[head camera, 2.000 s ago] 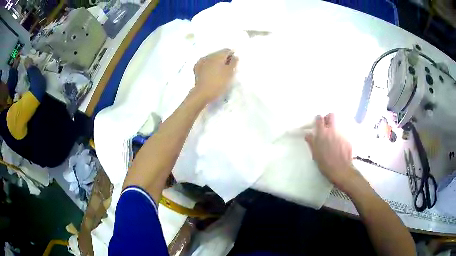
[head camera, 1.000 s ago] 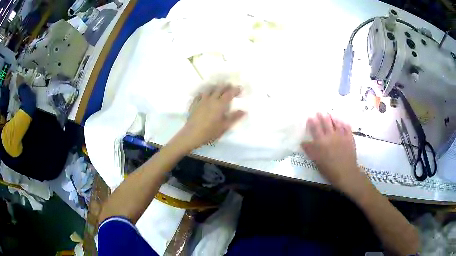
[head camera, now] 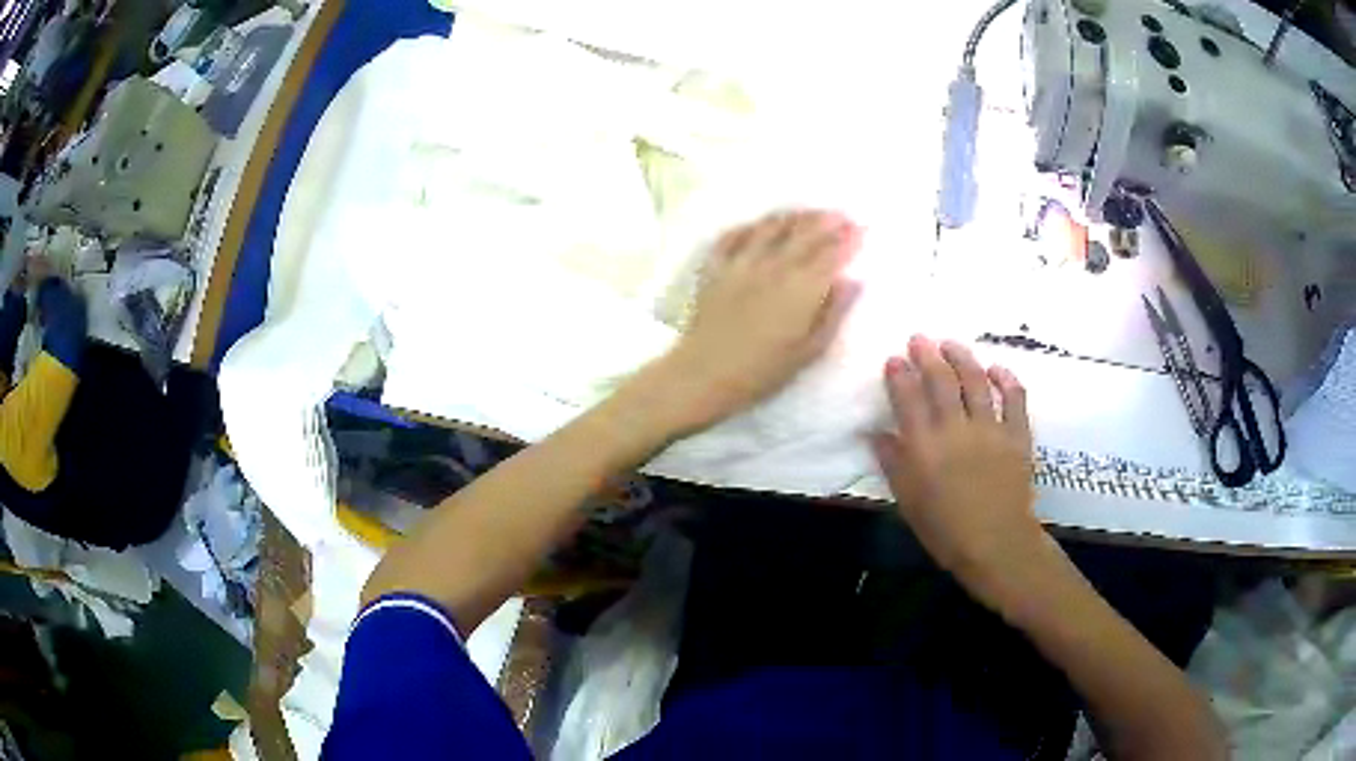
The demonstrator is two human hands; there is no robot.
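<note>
A white garment (head camera: 521,253) lies spread over the table, overexposed, with pale yellowish patches; part of it hangs off the table's left side. My left hand (head camera: 773,305) lies palm down on the cloth near the middle, fingers slightly spread. My right hand (head camera: 959,431) lies flat at the cloth's right end by the front table edge, left of the shears. Neither hand visibly grips anything. The needle area (head camera: 1083,231) of the sewing machine is brightly lit, beyond my right hand.
The sewing machine head (head camera: 1145,112) is at upper right, with a grey-blue lamp (head camera: 961,149) left of it. Black shears (head camera: 1227,342) and silver snips (head camera: 1179,357) lie at right. Ruler marks (head camera: 1145,483) run along the front edge. A person (head camera: 104,431) sits at far left.
The near part of the cloth, earlier hanging over the front edge, now lies on the table. My left hand has moved right over the cloth. The view has shifted, with the machine further left and higher.
</note>
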